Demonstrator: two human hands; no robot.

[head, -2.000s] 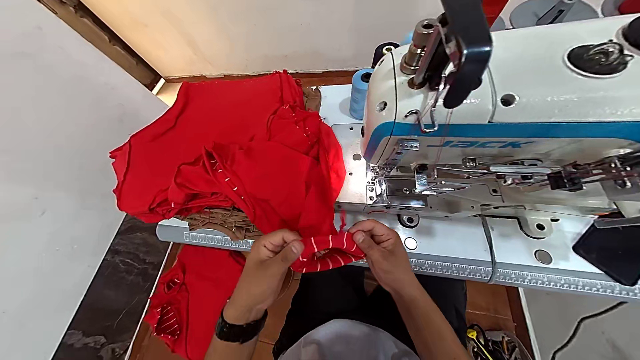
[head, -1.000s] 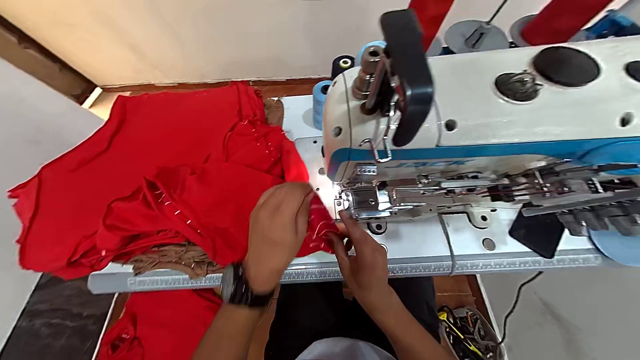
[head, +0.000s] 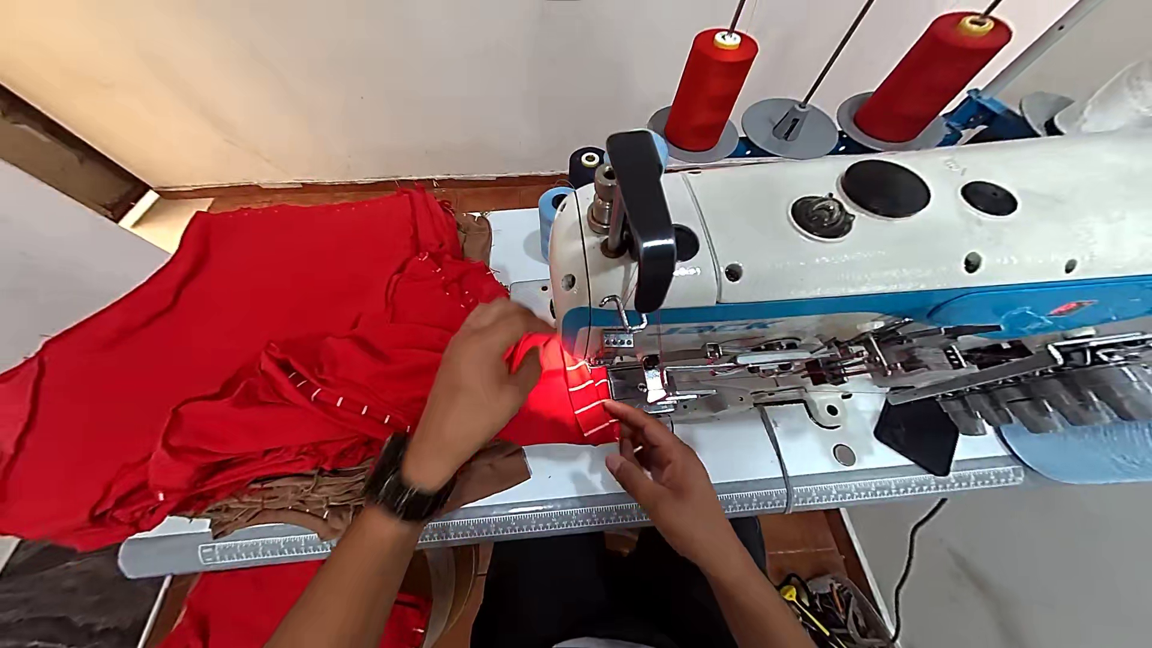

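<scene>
A red knit garment piece (head: 315, 315) spreads over the left of the table and runs to the needle area of a white and blue Jack industrial sewing machine (head: 774, 234). Its folded end with white stitch lines (head: 591, 400) lies lit beside the presser foot (head: 654, 378). My left hand (head: 481, 382), wearing a black wristwatch, rests on the cloth just left of that end; its fingertips are blurred and whether they pinch cloth cannot be told. My right hand (head: 657, 468) has thumb and fingers at the right edge of the striped end, close in front of the foot.
Red thread cones (head: 715, 90) stand behind the machine, with blue and dark spools near its head. Brown fabric (head: 306, 499) lies under the red cloth. A ruler strip (head: 594, 517) lines the table's front edge. More red cloth (head: 270, 603) and a bin of tools (head: 832, 603) are below.
Two seconds ago both hands held the striped end in front of the table edge; now it lies at the machine's foot. Since one second ago, my left hand has shifted back from the striped end.
</scene>
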